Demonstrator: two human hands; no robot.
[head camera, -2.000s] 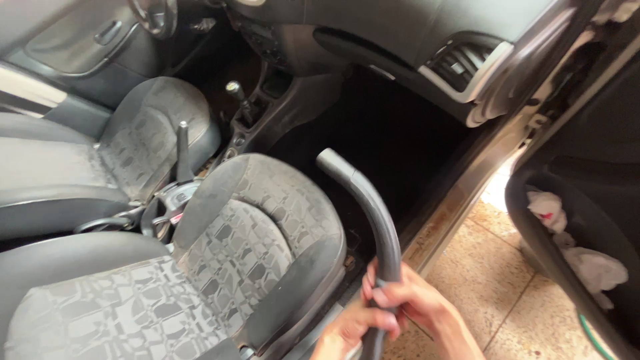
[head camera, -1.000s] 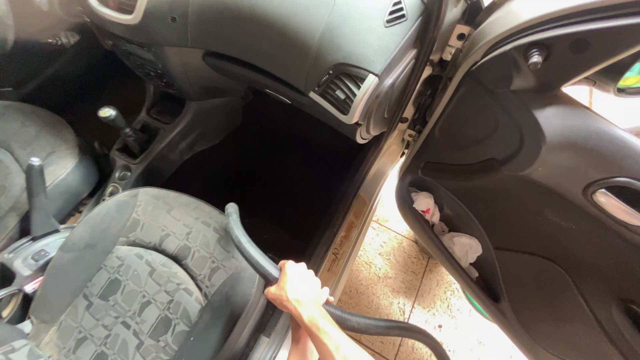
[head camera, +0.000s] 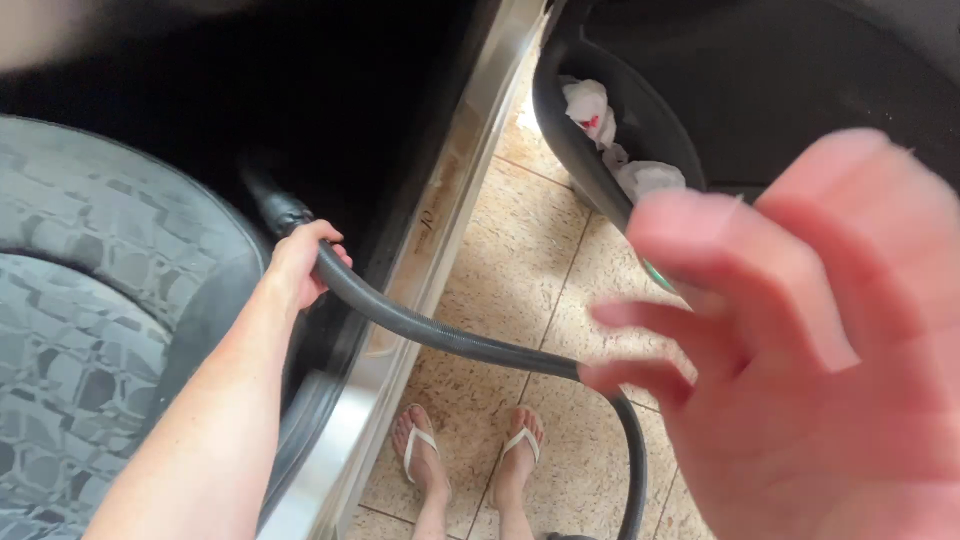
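My left hand (head camera: 307, 262) is closed around a black ribbed vacuum hose (head camera: 450, 337), near its nozzle end, just past the edge of the patterned car seat (head camera: 82, 322). The nozzle (head camera: 270, 196) points into the dark footwell and is partly lost in shadow. From my left hand the hose runs over the door sill and bends down toward the floor. My right hand (head camera: 780, 322) is raised close to the camera, blurred, with its fingers curled apart and nothing between them; a fingertip overlaps the hose in view.
The car's door sill (head camera: 427, 225) crosses the view diagonally. At right is the opened door with crumpled white plastic or paper in its pocket (head camera: 559, 127). My feet in white flip-flops (head camera: 420, 450) stand on the speckled tile floor (head camera: 495, 262).
Both hands were together on the hose; now only the left holds it, and the right has let go and come up toward the camera. The nozzle has gone into the footwell. The view has tilted down.
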